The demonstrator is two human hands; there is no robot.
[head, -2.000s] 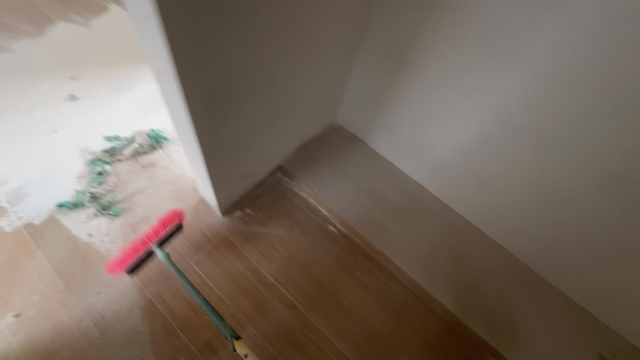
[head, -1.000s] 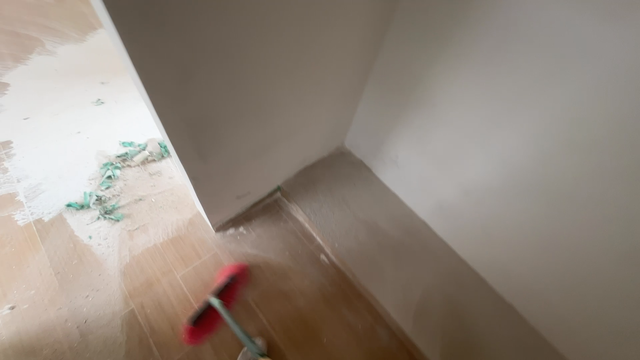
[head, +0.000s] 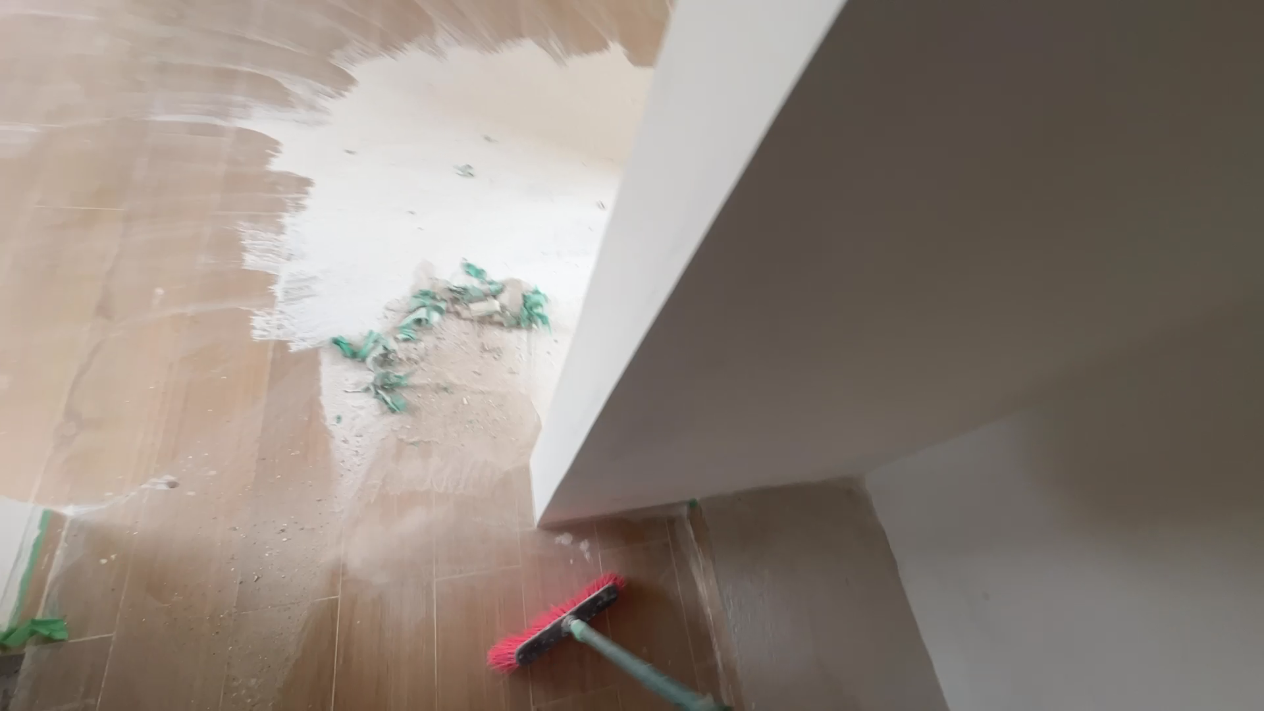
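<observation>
A push broom (head: 568,628) with a black head and red bristles rests on the wood-look plank floor (head: 395,612), just in front of the wall's corner. Its green handle runs down to the right and leaves the bottom edge of the view. Neither of my hands shows. Crumpled green tape scraps (head: 425,311) lie with pale debris and dust beyond the broom head, left of the wall.
A wall end (head: 632,257) juts in from the upper right. Behind it, a grey strip (head: 800,573) borders another wall (head: 1066,592). White dust (head: 444,128) covers the floor at upper centre. Green tape (head: 35,632) lies at lower left.
The view has swung left, showing more of the dusty floor. The broom head has turned from steeply slanted to a flatter slant since one second ago. The tape scraps remain in a heap.
</observation>
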